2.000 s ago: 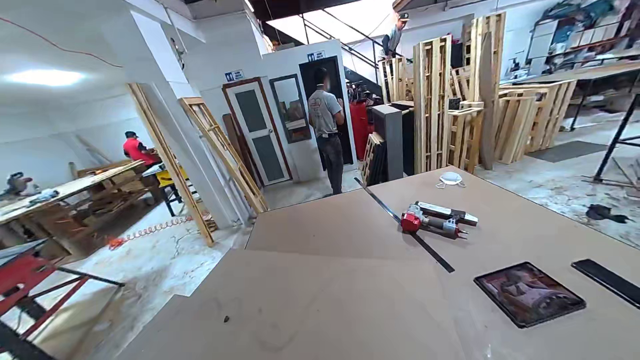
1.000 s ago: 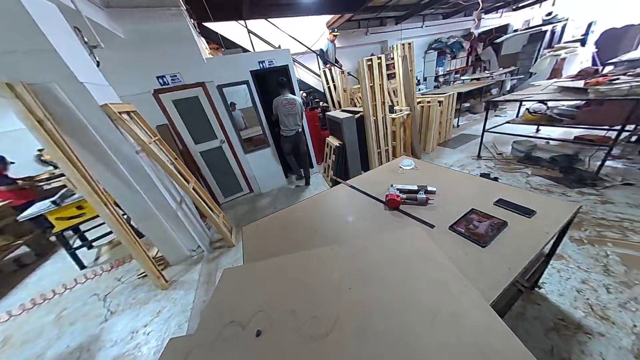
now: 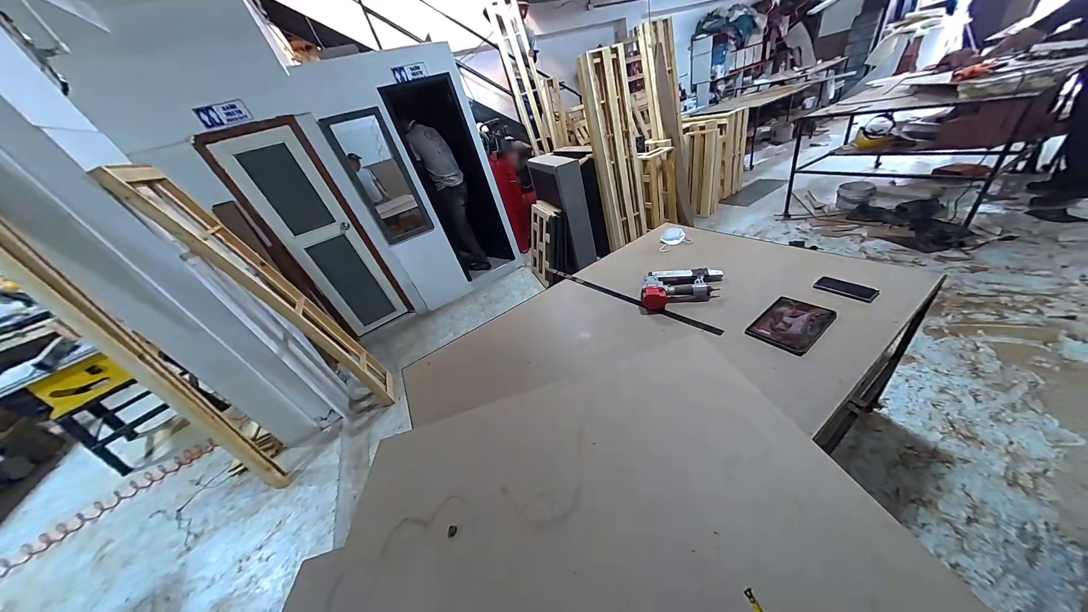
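Note:
Neither my left hand nor my right hand shows in the head view. Large flat boards (image 3: 544,476) cover the worktable before me. On them lie a red and silver pneumatic nailer (image 3: 676,293), a dark flat strip (image 3: 693,322) passing beneath it, a dark square tablet-like item (image 3: 791,325) and a black phone (image 3: 846,289). A white face mask (image 3: 673,237) rests near the far corner. At the bottom edge a bit of yellow, perhaps a tape measure's blade (image 3: 752,599), comes into view.
Wooden frames (image 3: 246,272) lean on the pillar at left. A coiled red air hose (image 3: 110,501) crosses the floor. Beyond the table stand more wooden frames (image 3: 612,144) and a grey box-like panel (image 3: 563,208). A person (image 3: 438,161) is in the dark doorway. Metal-legged benches (image 3: 901,153) stand at right.
The view has swung right and downward. The person by the dark doorway has moved into it and now leans forward. The yellow piece at the bottom edge has come into view.

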